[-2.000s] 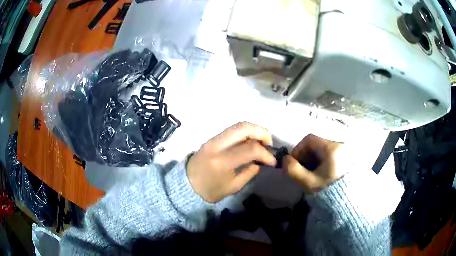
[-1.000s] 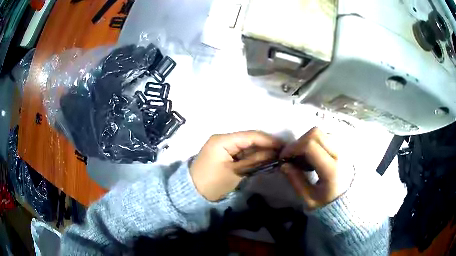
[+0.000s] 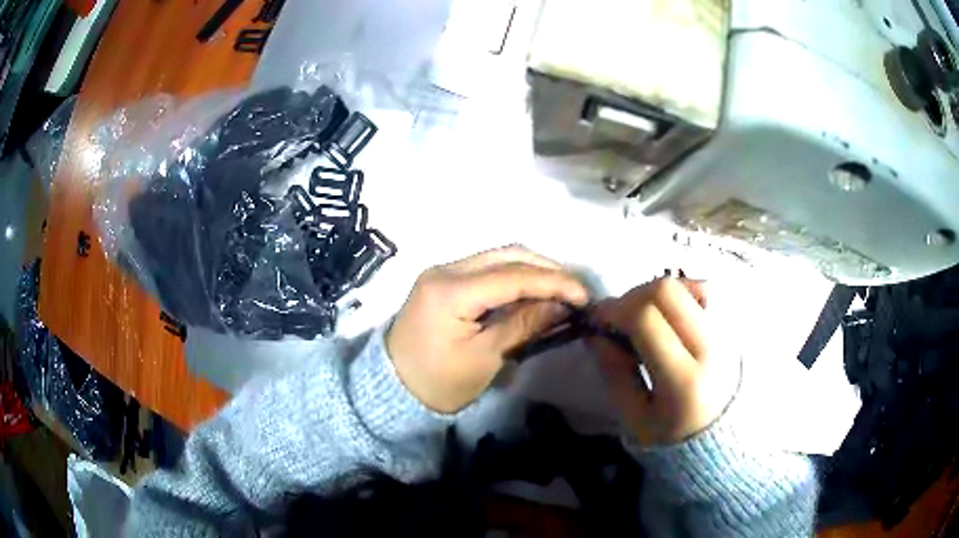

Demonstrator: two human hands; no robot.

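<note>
My left hand (image 3: 463, 331) and my right hand (image 3: 662, 357) meet over the bright machine bed below the sewing machine head. Both grip a small black strap piece (image 3: 547, 340) between their fingertips. A black part sits where the fingertips touch; whether it is a slide is hidden by the fingers. Black tri-glide slides (image 3: 337, 186) spill from the mouth of a clear plastic bag (image 3: 237, 247) to the left of my hands.
The off-white sewing machine (image 3: 810, 137) fills the upper right. A tangled black strap heap (image 3: 904, 368) lies at far right, with one loose strap (image 3: 830, 324) beside it. Dark straps lie at the near edge below my hands. Orange wood table (image 3: 116, 315) shows at left.
The machine and the bag have shifted in the picture. My right hand has turned against the left fingertips, and more of the black strip now shows under my left fingers.
</note>
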